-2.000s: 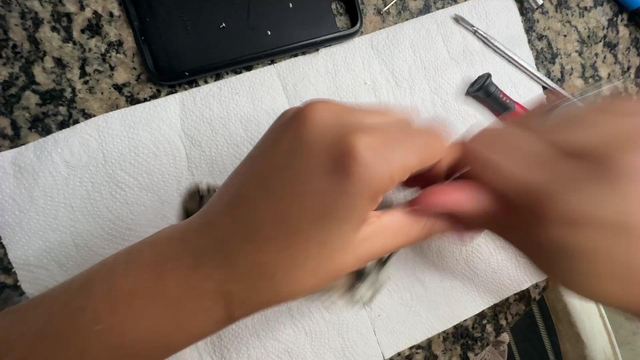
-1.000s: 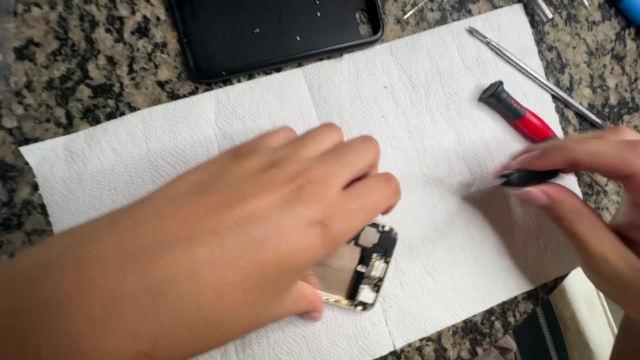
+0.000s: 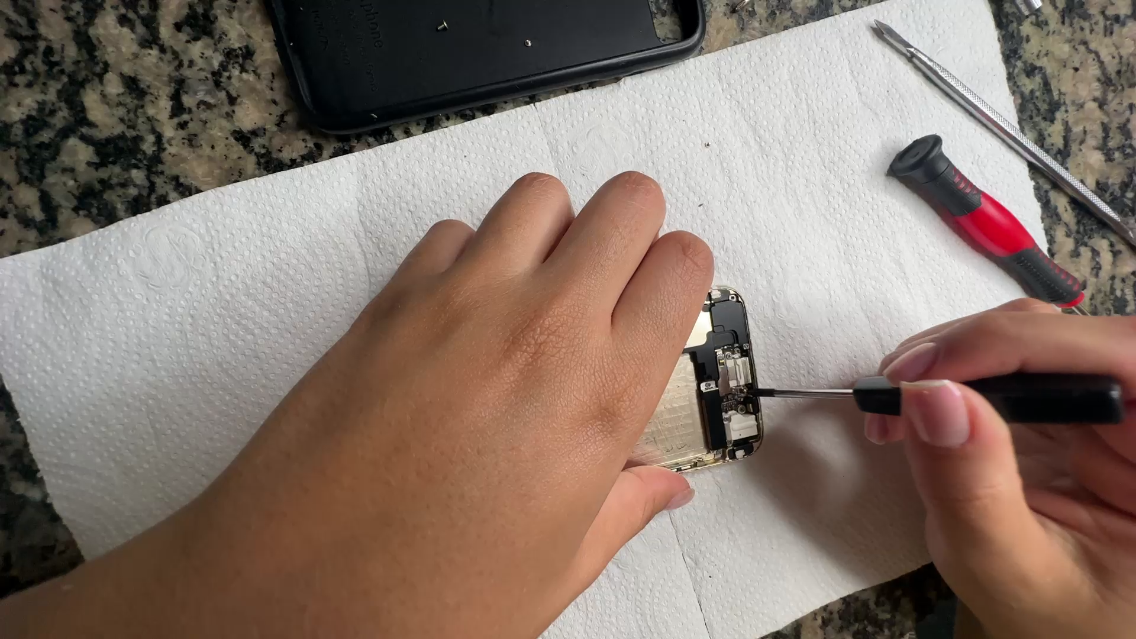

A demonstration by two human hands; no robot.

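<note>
My left hand (image 3: 524,373) lies over an opened smartphone housing (image 3: 731,373) on a white paper towel, its thumb at the lower edge and its fingers curled over the upper side. Only the phone's right end, with small circuit parts, connectors and part of a pale metal plate, shows past the hand. My right hand (image 3: 1003,461) holds a small screwdriver with a black handle (image 3: 1021,398) between thumb and fingers. The thin shaft points left, and its tip is at the phone's right edge; whether it touches a screw cannot be told.
A red and black screwdriver (image 3: 990,222) and a knurled metal pry tool (image 3: 1003,124) lie at the upper right of the paper towel (image 3: 231,257). Behind it, a black phone case (image 3: 497,62) holds tiny screws. The counter (image 3: 124,89) is speckled granite.
The hands were close together two seconds ago, then apart. Since one second ago, the screwdriver in my right hand has come left to the phone's edge. My left hand stays over the phone.
</note>
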